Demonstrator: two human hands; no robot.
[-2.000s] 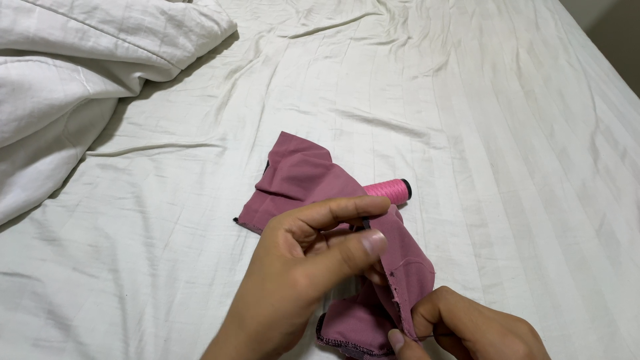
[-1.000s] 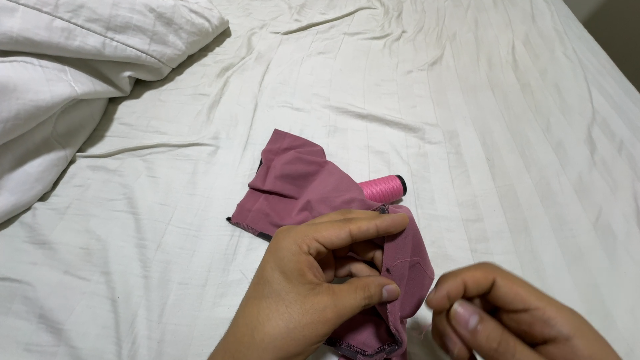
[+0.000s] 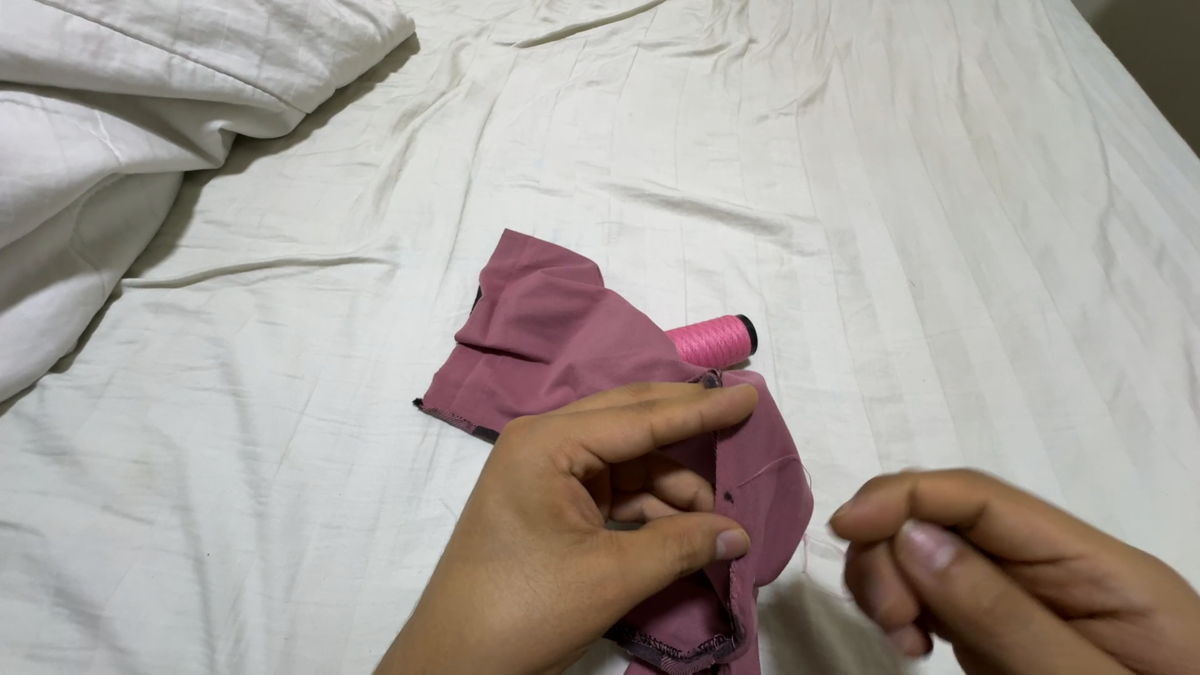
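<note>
My left hand (image 3: 600, 506) grips a mauve fabric piece (image 3: 562, 328) by its stitched edge, thumb below and index finger above. Dark overlocked seams run along parts of its border. A spool of pink thread (image 3: 711, 341) with a black end lies just behind the fabric, partly covered by it. To the right, off the cloth, is my right hand (image 3: 975, 562), its thumb and index finger drawn together. A fine pale thread runs from the fabric's right side toward these fingers; whether they pinch a needle cannot be seen.
A white striped bedsheet (image 3: 891, 234) with wrinkles lies under everything. At the upper left is a bunched white quilt (image 3: 187, 84). The bed's edge runs down the upper right, beside a dark area.
Two seconds ago my right hand was at the fabric's lower right edge; it has since moved off to the right. My left hand still grips the cloth.
</note>
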